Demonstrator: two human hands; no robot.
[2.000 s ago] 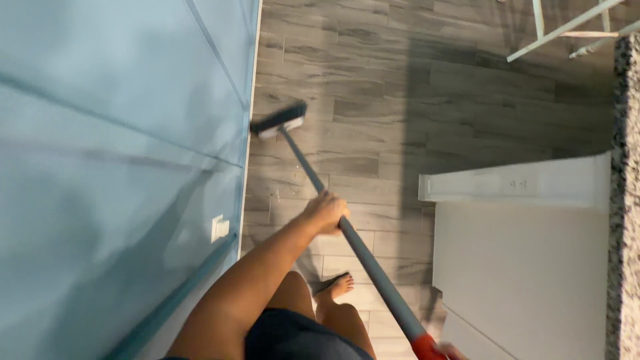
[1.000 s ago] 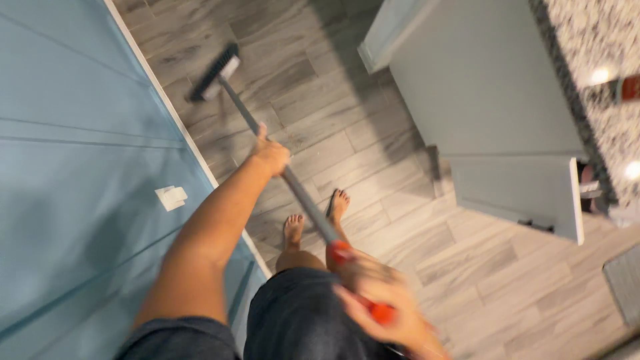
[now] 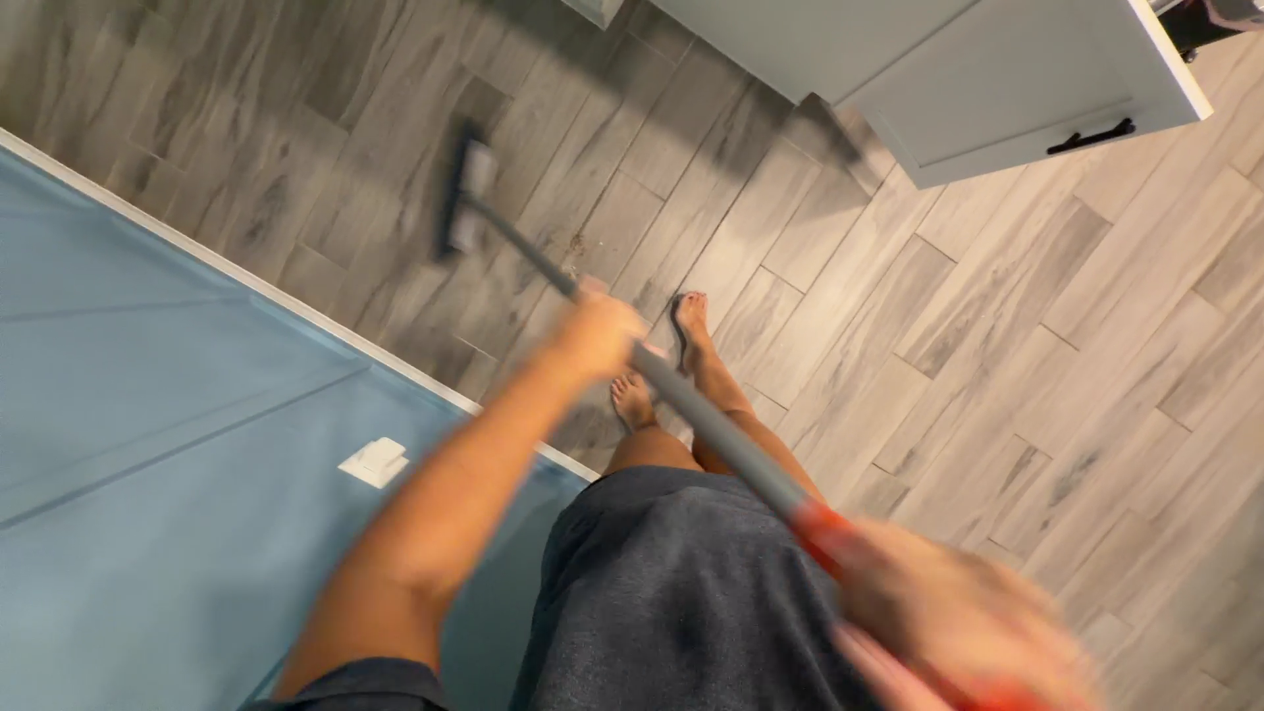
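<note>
A push broom's long grey handle runs slantwise across the view, from its dark-bristled head at upper left to a red grip at lower right. My left hand is closed around the handle's middle. Around the red grip at the upper end is my right hand, blurred by motion. The broom head is blurred too, over the wood-look plank floor. Small crumbs of debris lie on the floor between the broom head and my bare feet.
A blue panelled wall with a white baseboard runs along the left, bearing a white outlet cover. At the top right, a cabinet door with a black handle stands open. My bare feet are on the floor near the middle.
The view has turned and shifted strongly. The broom head, close by the wall two seconds ago, is now farther from the baseboard. Both hands still hold the handle.
</note>
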